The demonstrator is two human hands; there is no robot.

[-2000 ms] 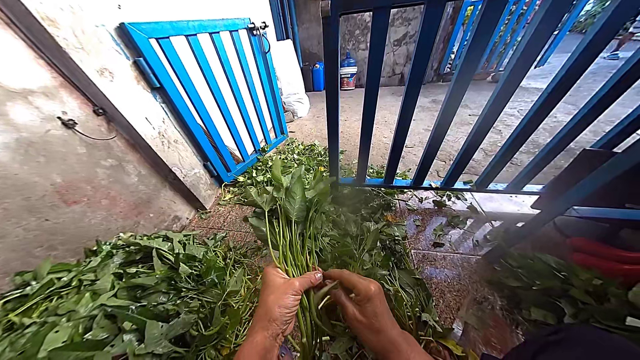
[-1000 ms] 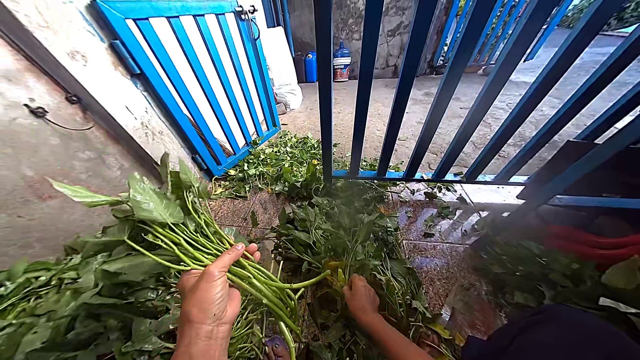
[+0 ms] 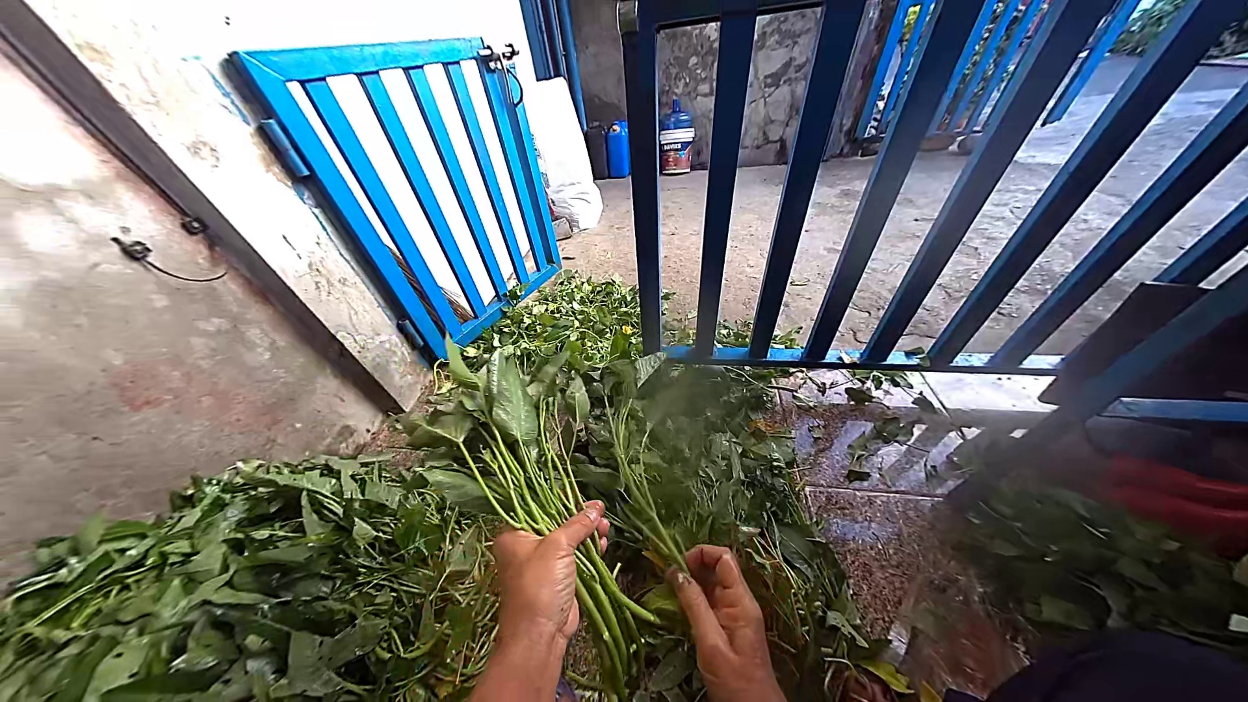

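Observation:
A bunch of long-stemmed leafy greens (image 3: 517, 478) is gripped in my left hand (image 3: 546, 585), its leaves pointing away from me and the cut stem ends hanging below the thumb. Close by on the right, my right hand (image 3: 721, 614) pinches a thinner leafy stem (image 3: 639, 487) between thumb and fingers. Under and beyond both hands lies a heap of loose greens (image 3: 760, 517). To the left is a larger pile of leafy greens (image 3: 263, 585).
A blue slatted gate (image 3: 419, 175) leans open by the left wall. Blue metal bars (image 3: 799, 195) cross in front. More greens (image 3: 1092, 556) lie at right, beside a blurred red object (image 3: 1180, 497). A bucket (image 3: 676, 146) stands beyond the bars.
The bunch in my left hand, tilted to the left a second ago, now points forward. My left hand has moved right, nearer my right hand, which now holds a leafy stem upright.

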